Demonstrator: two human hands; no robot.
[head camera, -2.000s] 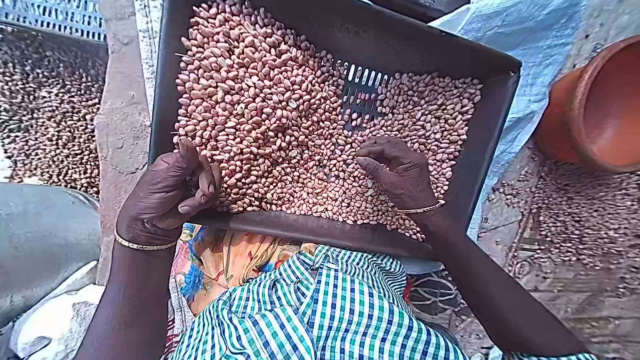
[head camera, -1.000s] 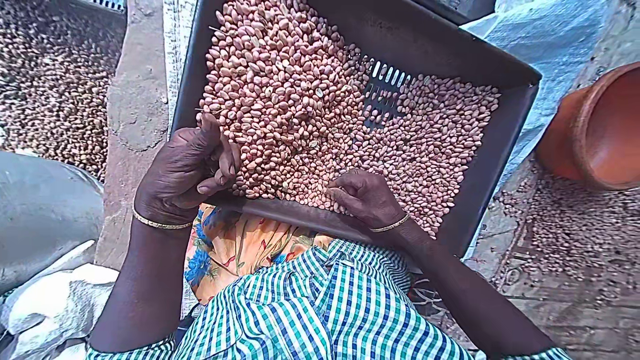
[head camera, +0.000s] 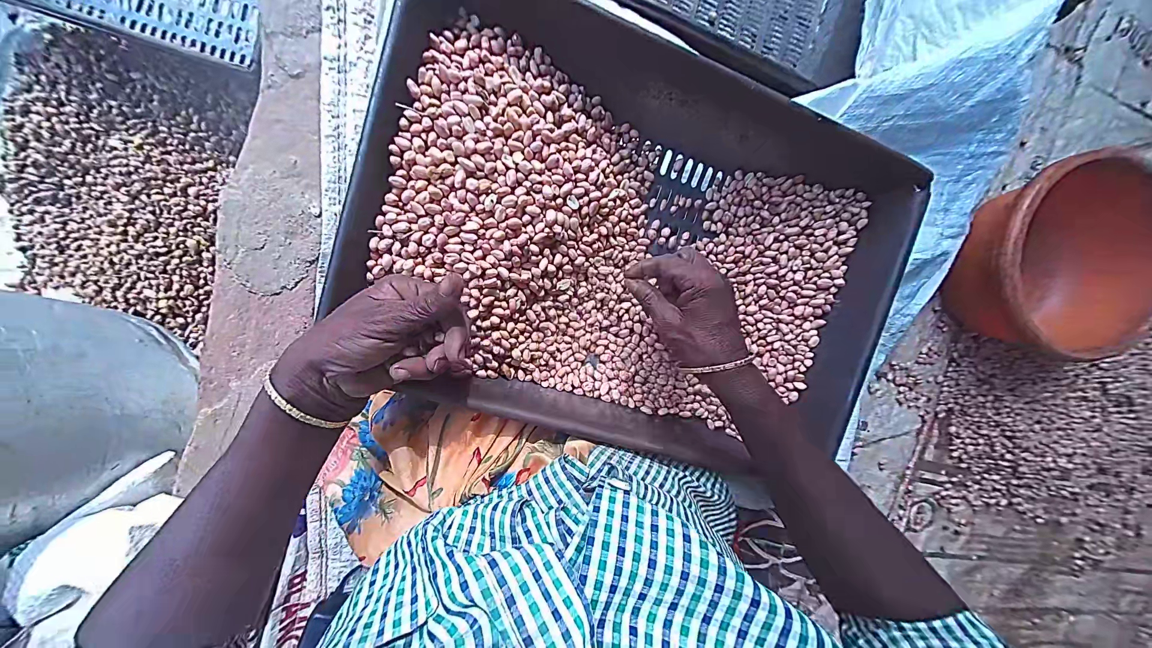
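A dark plastic tray with a slotted bottom (head camera: 603, 416) lies tilted over my lap. Shelled peanuts (head camera: 522, 180) cover most of it, heaped at the left and thinner around the bare slots. At the tray's near left corner is my left hand (head camera: 382, 342), its fingers curled; whether anything lies inside them is hidden. My right hand (head camera: 688, 306) hovers over the peanuts right of the middle, thumb and forefinger brought close together. Any peanut between those fingertips is too small to make out.
An orange-brown round pot (head camera: 1017, 261) stands at the right, with more peanuts (head camera: 1035, 432) spread on the ground sheet below it. Further peanuts (head camera: 117, 171) lie at the left, near a blue slotted crate (head camera: 180, 22) and a grey metal vessel (head camera: 90, 405). Another dark crate (head camera: 765, 31) sits beyond the tray.
My right hand has moved from near the tray's front edge, a second ago, up and to the right over the peanuts. My left hand remains at the near left corner, fingers curled.
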